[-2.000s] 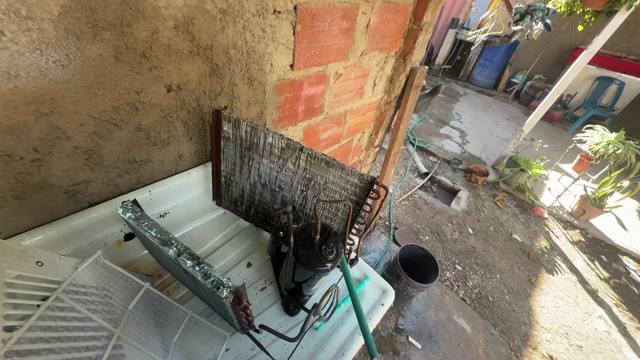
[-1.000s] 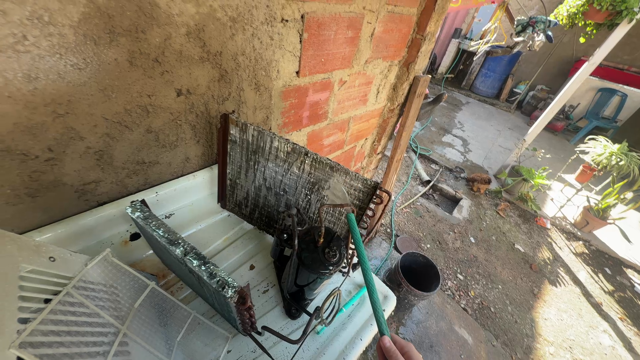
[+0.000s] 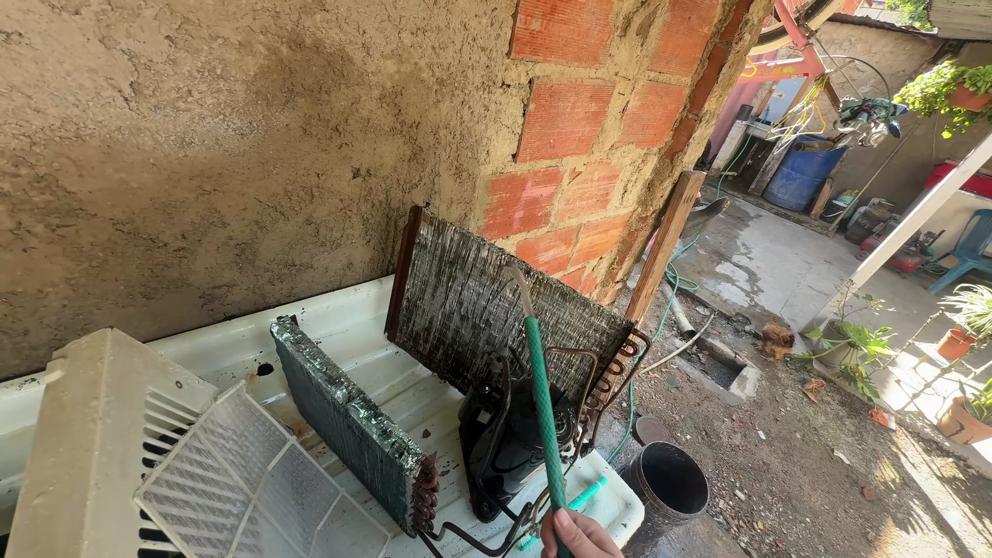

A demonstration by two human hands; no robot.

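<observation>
At the bottom centre, my hand [image 3: 580,535] grips a green garden hose [image 3: 544,403]; it looks like my right, from its thumb. Water leaves the hose's upper end toward a finned condenser coil [image 3: 496,298] that leans against the wall. Below the coil, a black compressor [image 3: 511,442] with copper tubes stands in a white metal basin [image 3: 341,287]. To its left stands a second finned coil [image 3: 349,418]. A mesh filter [image 3: 256,480] lies over a beige plastic grille housing [image 3: 85,442]. A turquoise brush [image 3: 585,494] lies partly hidden behind the hose. My other hand is out of view.
A black bucket [image 3: 670,480] stands right of the basin. A wooden post [image 3: 663,248] leans by the brick wall [image 3: 562,120]. Behind are a drain opening [image 3: 717,368], a blue barrel [image 3: 802,174], potted plants [image 3: 849,345] and a loose green hose on the ground.
My hand on the hose has come into view since the first frame. The hose's end has moved from beside the compressor up in front of the leaning coil. The view has shifted somewhat.
</observation>
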